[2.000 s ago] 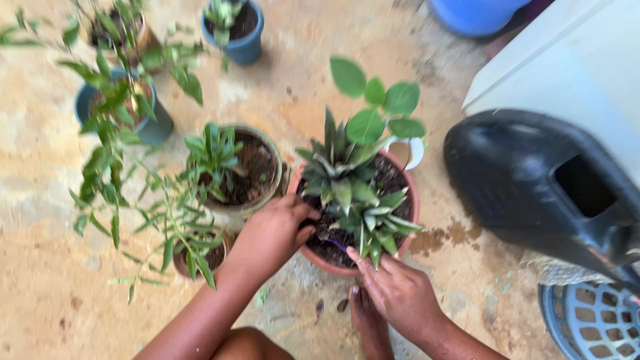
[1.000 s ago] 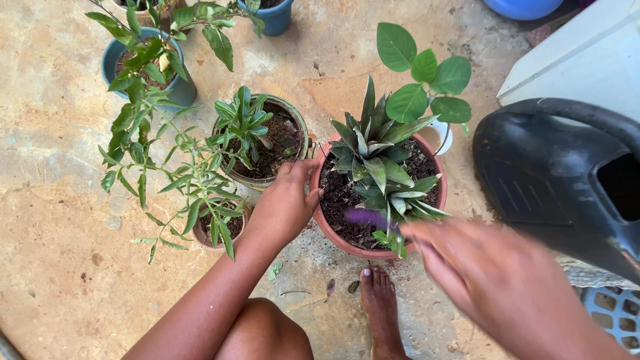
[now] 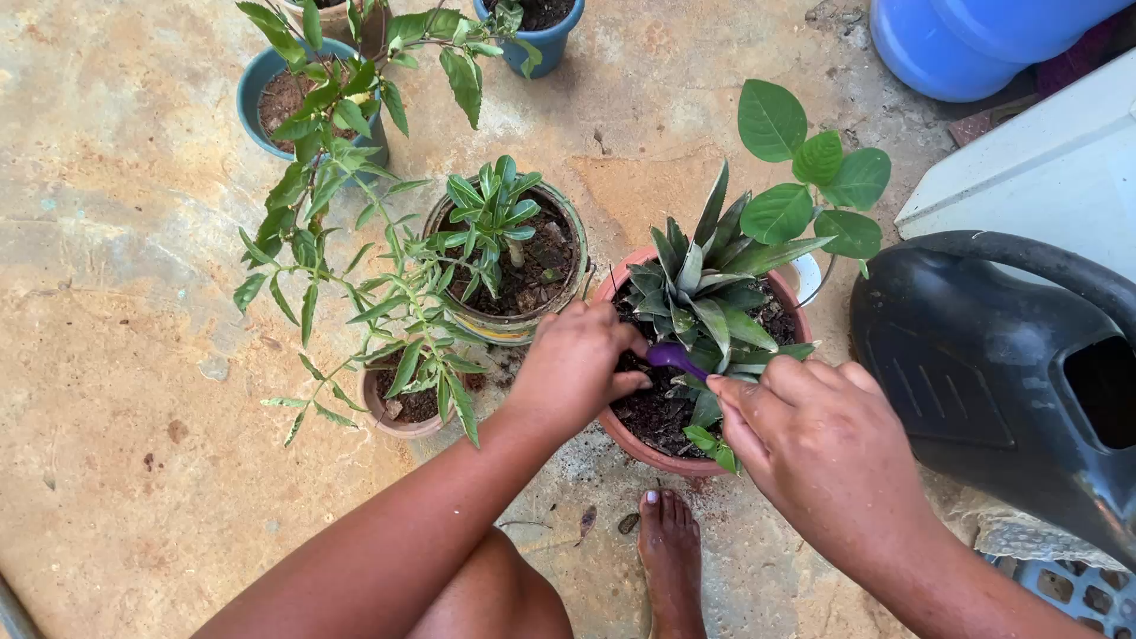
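Note:
A terracotta-coloured round pot [image 3: 641,453] holds dark soil and spiky, pineapple-like plants [image 3: 701,288]. My right hand [image 3: 821,435] grips the handle of a small purple spoon-like tool [image 3: 672,356], whose rounded end is over the soil at the pot's left part. My left hand [image 3: 581,364] reaches across the pot's left rim, thumb and fingers apart at the soil; the fingertips are partly hidden, and I see nothing held in them. A small green seedling [image 3: 713,444] stands at the pot's near edge, beside my right hand.
Left of the pot stand a round painted container with a succulent [image 3: 506,330], a small pot [image 3: 415,426] and a teal pot [image 3: 252,98]. A blue pot [image 3: 548,46] is at the top. On the right are a black watering can [image 3: 941,355], a white box [image 3: 1029,160] and a blue basket [image 3: 1065,586].
The purple tool has moved from the pot's middle to its upper left part, near my left fingers. My left hand has come off the rim area and reaches further over the soil.

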